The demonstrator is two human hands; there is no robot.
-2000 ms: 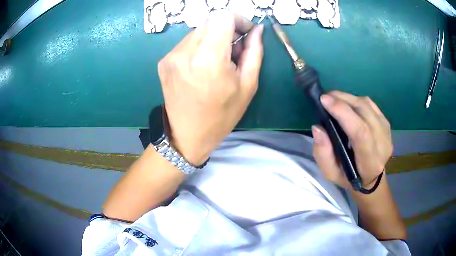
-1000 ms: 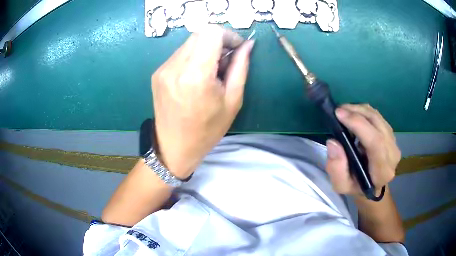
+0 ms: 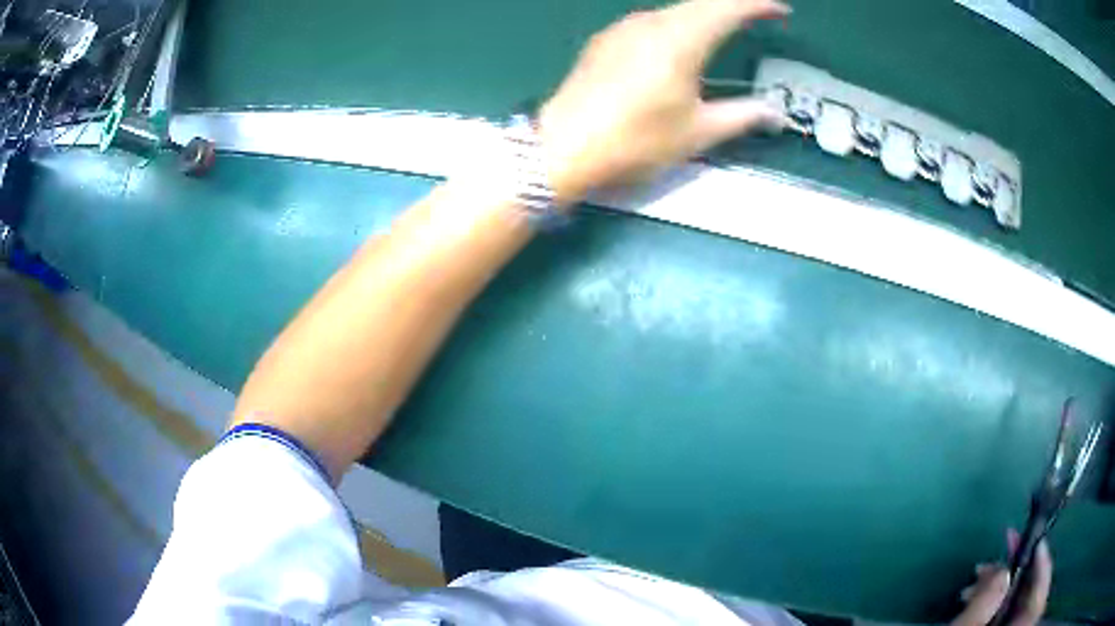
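Observation:
My left hand (image 3: 648, 104) is stretched over the green conveyor belt, thumb and fingers spread apart. The thumb tip is at the left end of the silver-grey carrier plate (image 3: 899, 128); contact is unclear. The plate lies tilted on the belt, its scalloped edge and row of stations towards me. My right hand (image 3: 1021, 587), small and partly cut off at the bottom right, is closed on a slim dark tool with a coppery front, which looks like the soldering iron (image 3: 1054, 477). Thin silvery tweezers (image 3: 1083, 460) show close beside it, partly hidden.
A white metal rail (image 3: 831, 229) runs between the belt and the green bench mat (image 3: 587, 404). A small brown round part (image 3: 197, 155) sits at the rail on the left. Wires and metal equipment (image 3: 73, 49) are at the upper left.
The view has swung left and shows more belt. The plate now lies beyond the rail on the belt. My left hand has reached out and opened; my right hand is at the lower right.

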